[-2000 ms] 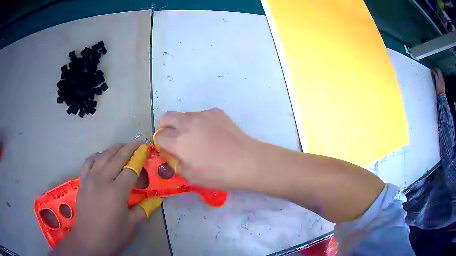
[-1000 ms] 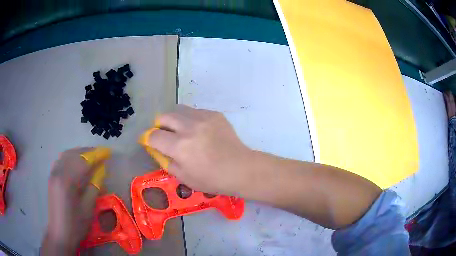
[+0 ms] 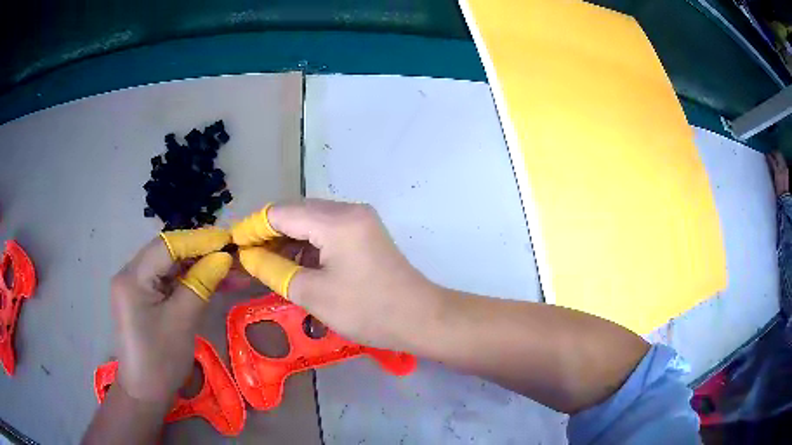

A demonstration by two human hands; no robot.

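My left hand (image 3: 161, 300) and my right hand (image 3: 343, 265) meet fingertip to fingertip just below the pile of small black parts (image 3: 184, 178). Yellow finger cots cover the thumbs and forefingers. A tiny dark piece (image 3: 230, 249) shows between the fingertips, mostly hidden; it looks like a small black part. Below my right hand, an orange-red grip shell (image 3: 291, 349) lies on the table across the seam, partly covered by the hand. Another orange-red shell (image 3: 217, 400) lies beside it, partly hidden under my left hand and wrist.
Another orange-red shell (image 3: 12, 300) lies at the far left edge. A large yellow sheet (image 3: 608, 165) with a white edge lies on the right. A dark green raised strip (image 3: 382, 56) runs behind the grey-white table (image 3: 408, 165). Part of another person (image 3: 777, 187) shows at the right edge.
My hands left the shell they were working on and came together near the black pile. The two shells below now lie on the table. The view has shifted slightly.
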